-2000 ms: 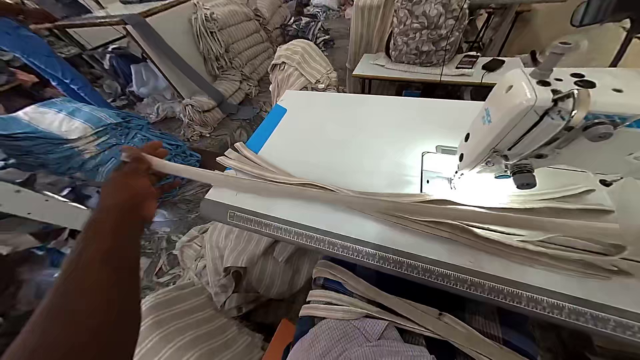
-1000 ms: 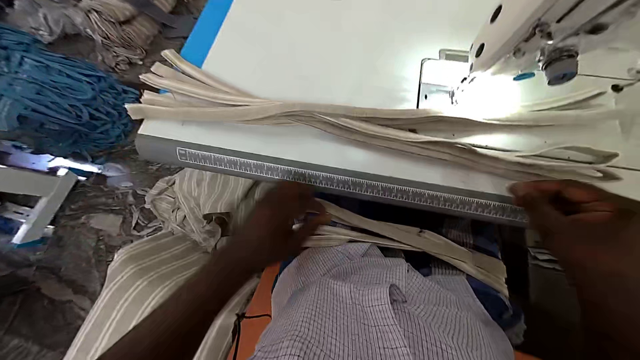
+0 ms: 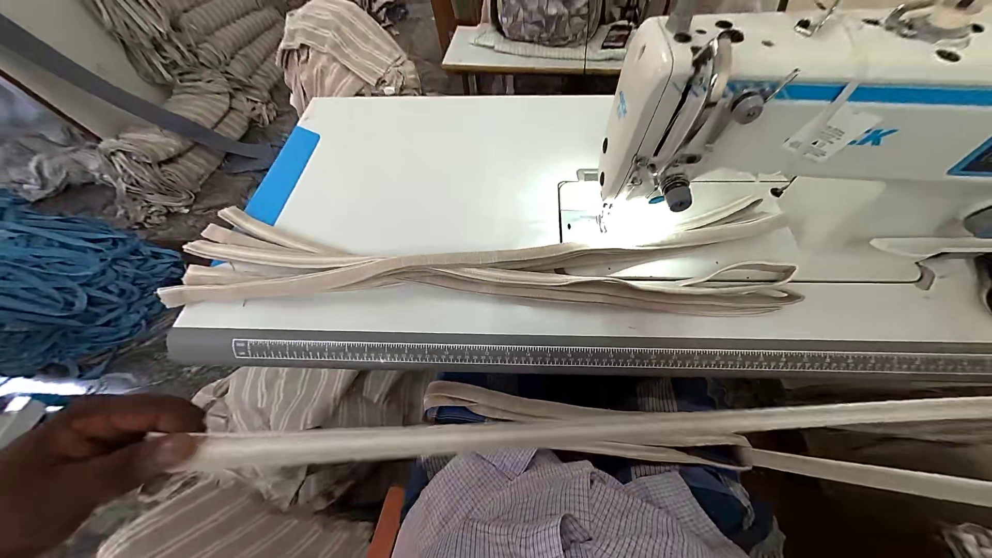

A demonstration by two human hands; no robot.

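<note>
At the lower left, my left hand (image 3: 101,461) pinches the end of a beige fabric strip (image 3: 434,438), which stretches across above my lap and out past the right edge. More beige strips (image 3: 589,453) lie folded on my lap, under the held one. On the white sewing machine table rests a loose bundle of beige fabric strips (image 3: 480,267), its right part in front of the lit needle area. The industrial sewing machine (image 3: 728,116) stands at the right of the table. My right hand is out of view.
A grey edge band with a printed ruler (image 3: 542,356) runs along the table's front. Blue fabric strips (image 3: 77,287) are heaped at the left. Striped cloth bundles (image 3: 209,101) lie behind and beside the table. Farther back, a small table (image 3: 527,58) holds a patterned bag (image 3: 546,19).
My left hand has moved left from over my lap and now holds a strip end. My right hand, seen at the table's front edge a second ago, has left the view.
</note>
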